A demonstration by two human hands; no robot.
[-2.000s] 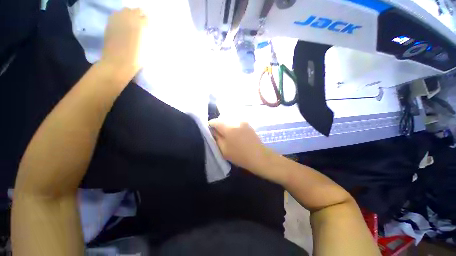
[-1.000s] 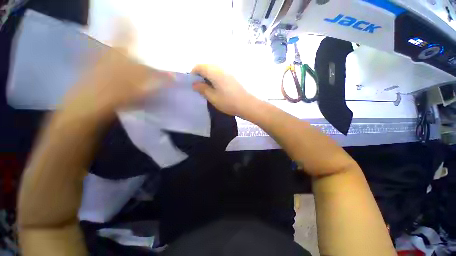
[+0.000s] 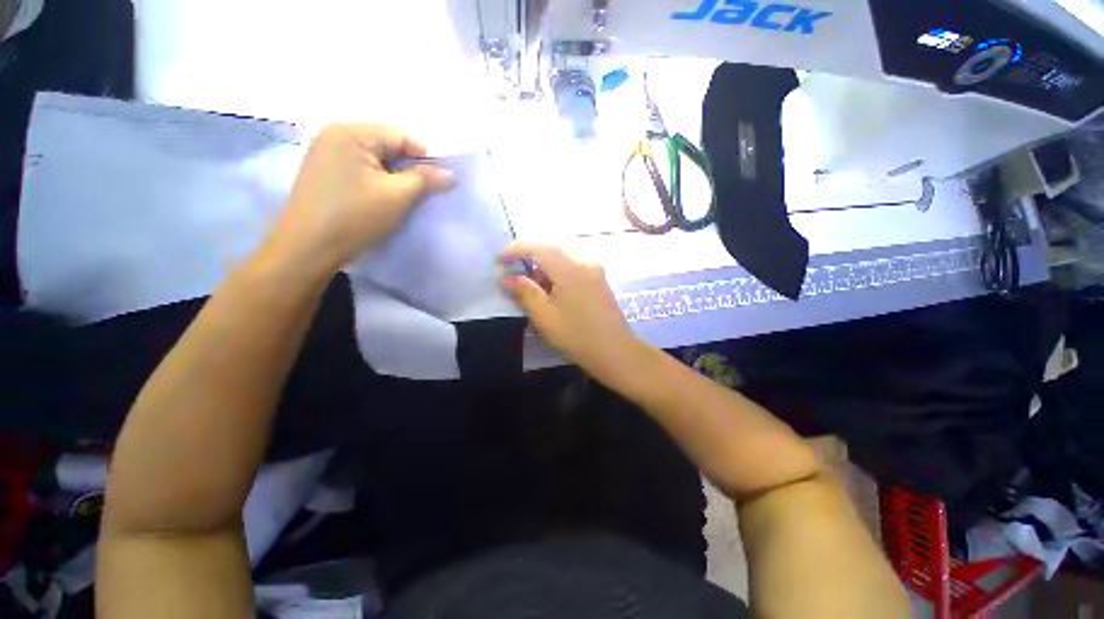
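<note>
A pale grey-white fused piece (image 3: 157, 212) lies across the table's left part, its right end in front of the needle area. My left hand (image 3: 363, 181) pinches its upper edge, thumb and fingers together. My right hand (image 3: 563, 296) pinches its right edge near the corner. A second pale flap (image 3: 406, 336) hangs below it beside a strip of black cloth (image 3: 490, 347) at the table's front edge. The presser foot and needle area (image 3: 527, 91) sits behind, partly lost in glare, with no cloth visibly under it.
Scissors (image 3: 670, 181) with orange-red and green handles lie behind the ruler strip (image 3: 847, 276). A small black cut piece (image 3: 751, 181) lies right of them. The sewing machine head (image 3: 775, 36) overhangs the back. A black cable (image 3: 999, 254) and red plastic basket (image 3: 920, 544) are at the right.
The pale piece is now spread flatter across the table. My left hand has settled on its upper edge, and my right hand has moved down to its right edge. The camera view has shifted.
</note>
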